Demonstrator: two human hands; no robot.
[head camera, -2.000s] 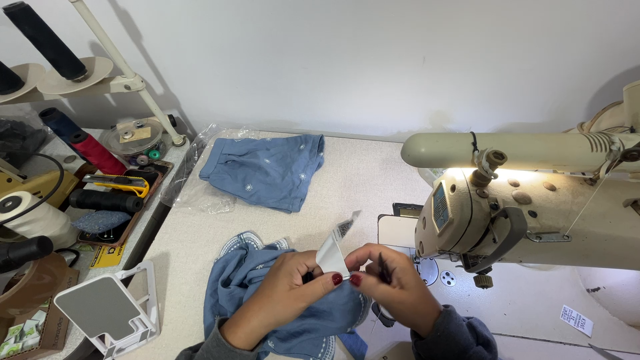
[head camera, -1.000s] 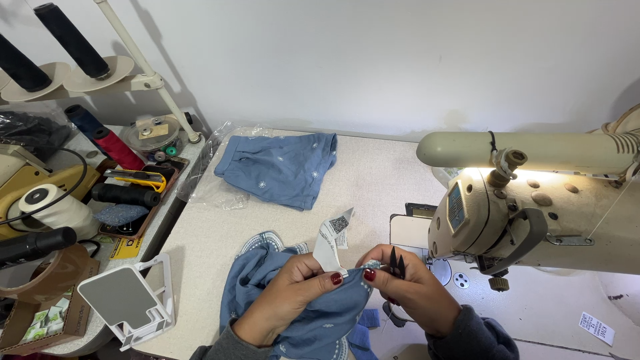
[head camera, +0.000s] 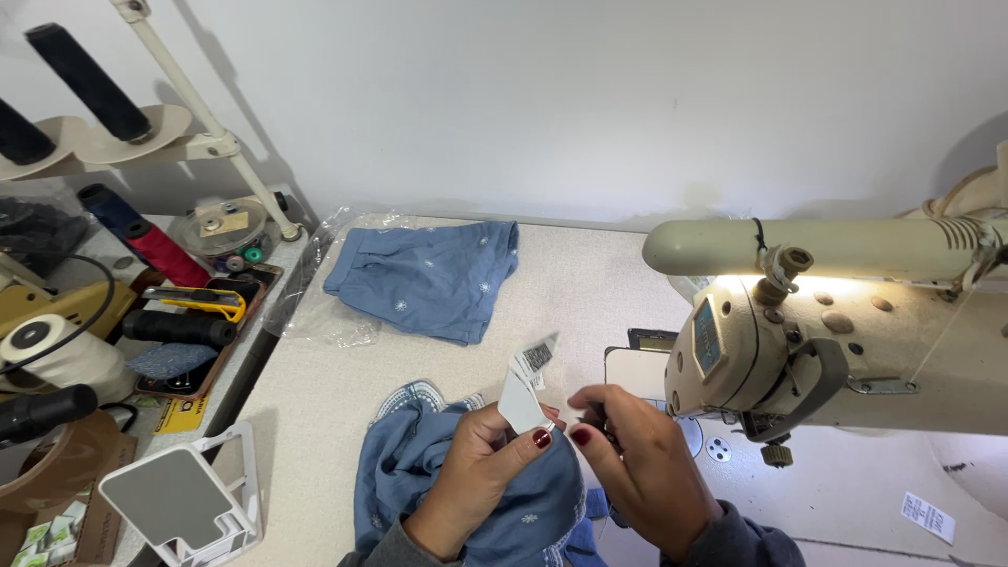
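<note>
My left hand (head camera: 490, 465) pinches white fabric labels (head camera: 523, 400) together with the edge of a blue embroidered garment (head camera: 526, 488), which lies bunched beneath both hands. The labels stick up from between thumb and fingers and bear printing. My right hand (head camera: 642, 461) is just to the right, its thumb and index fingertip apart and close to the labels. A dark tool, partly hidden, lies within its curled fingers; in the earlier view it shows as small black thread snips. A second blue garment (head camera: 425, 276) with white flower motifs lies flat behind, partly on clear plastic.
An industrial sewing machine (head camera: 835, 346) with a lit lamp stands at right, a loose printed label (head camera: 929, 517) on its bed. At left are thread cones (head camera: 169, 252), a yellow utility knife (head camera: 197, 299), a white folding stand (head camera: 169, 496) and a cardboard box (head camera: 118, 488).
My right thumb and fingers have come away from the garment edge beside the labels, which they touched one second ago. My left hand still holds the labels and cloth.
</note>
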